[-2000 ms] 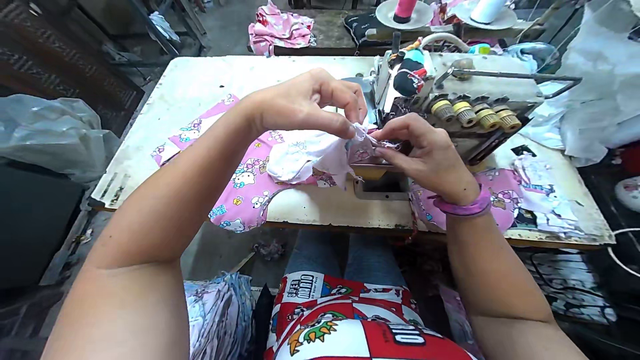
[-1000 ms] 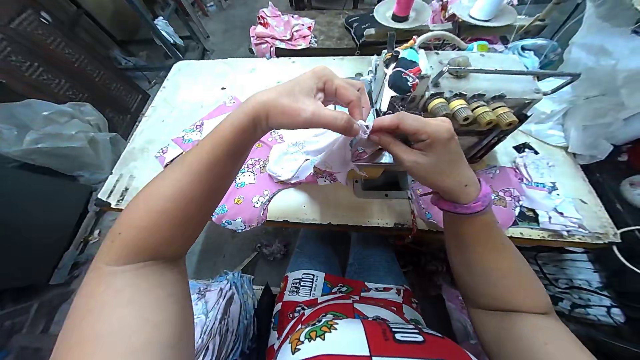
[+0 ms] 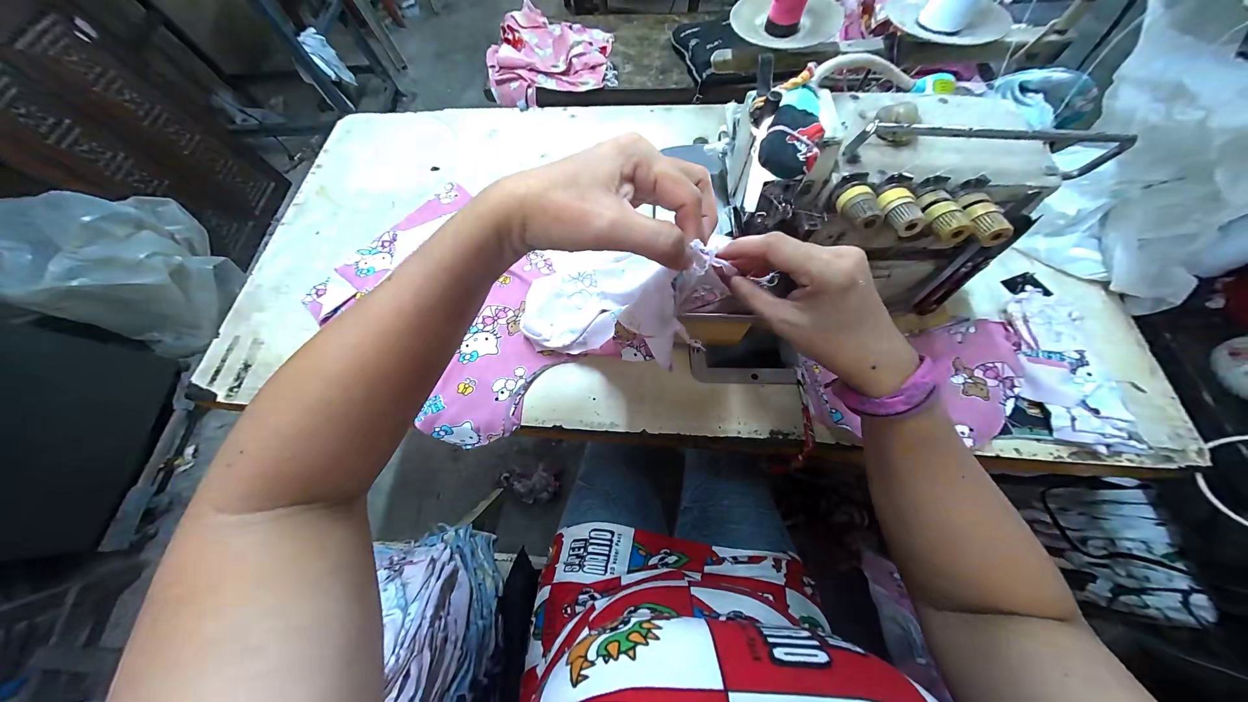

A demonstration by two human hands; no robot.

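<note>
My left hand (image 3: 629,200) pinches the gathered edge of a white and pink fabric piece (image 3: 595,302) between thumb and fingertips. Close beside it, my right hand (image 3: 814,302) grips the same edge; a pink band circles that wrist. Both hands are raised just in front of the head of an overlock sewing machine (image 3: 936,185), whose needle area is partly hidden. Pink printed fabric (image 3: 487,375) lies under the white part and hangs over the table's front edge. Another pink printed piece (image 3: 965,375) lies beyond my right wrist.
The machine stands on a worn white table (image 3: 400,151). Small fabric scraps (image 3: 1077,375) lie at its right end. Pink cloth (image 3: 546,54) and thread cones (image 3: 785,19) are behind. Plastic bags (image 3: 107,263) stand at the left, and a stack of fabric (image 3: 439,614) is below the table.
My fingers have shifted slightly at the gathered edge, and both hands still hold it. The pink pieces on the table have stayed about where they were.
</note>
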